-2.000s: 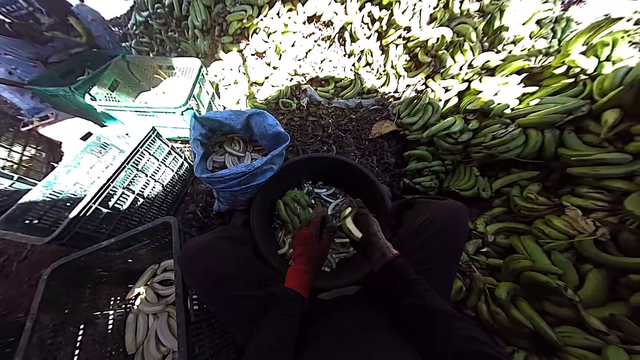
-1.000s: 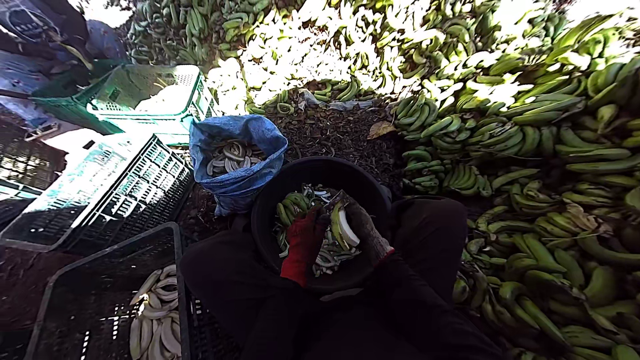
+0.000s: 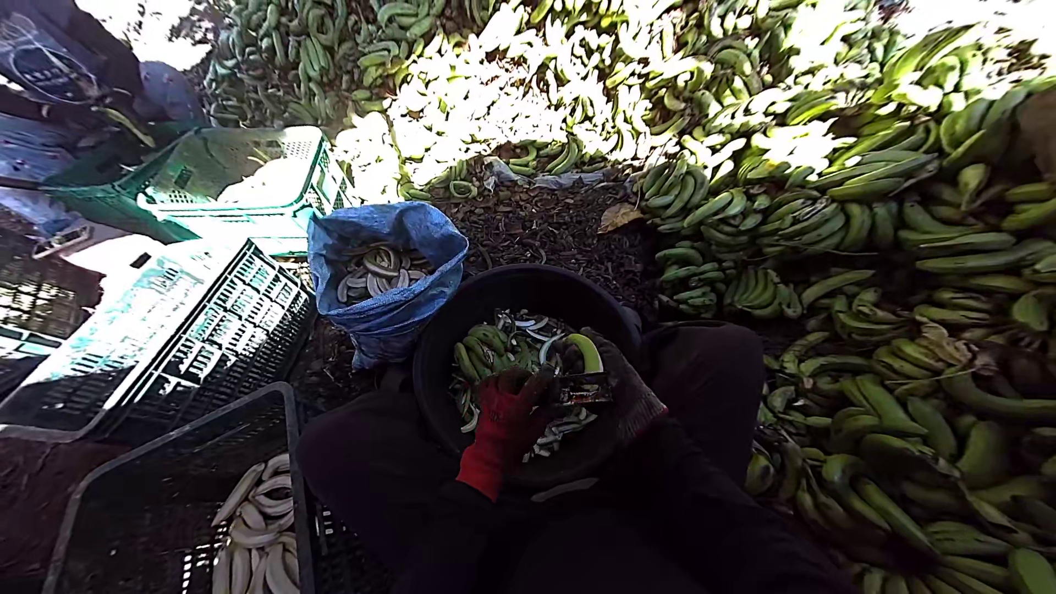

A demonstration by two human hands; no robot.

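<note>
My left hand [image 3: 510,412], in a red glove with dark fingers, is closed around what looks like the end of a small blade-like tool [image 3: 584,389]; its exact kind is unclear. My right hand [image 3: 631,384], in a dark glove, grips a green banana [image 3: 587,353] that stands upright, a pale strip showing along it. Both hands are over a black round tub [image 3: 528,280] between my legs. Inside the tub lie a bunch of green bananas [image 3: 487,351] and many peel strips [image 3: 561,433].
A blue woven sack [image 3: 388,318] holding peeled bananas [image 3: 384,268] stands left of the tub. Nearer is a black crate [image 3: 293,445] with peeled bananas [image 3: 260,528]. More crates [image 3: 231,330] and a person [image 3: 66,58] are at left. Heaped green bananas [image 3: 891,412] cover the right and back.
The banana in my right hand showed a broad pale side a second ago; now its green side shows. My left hand has moved a little down and away from the banana's top.
</note>
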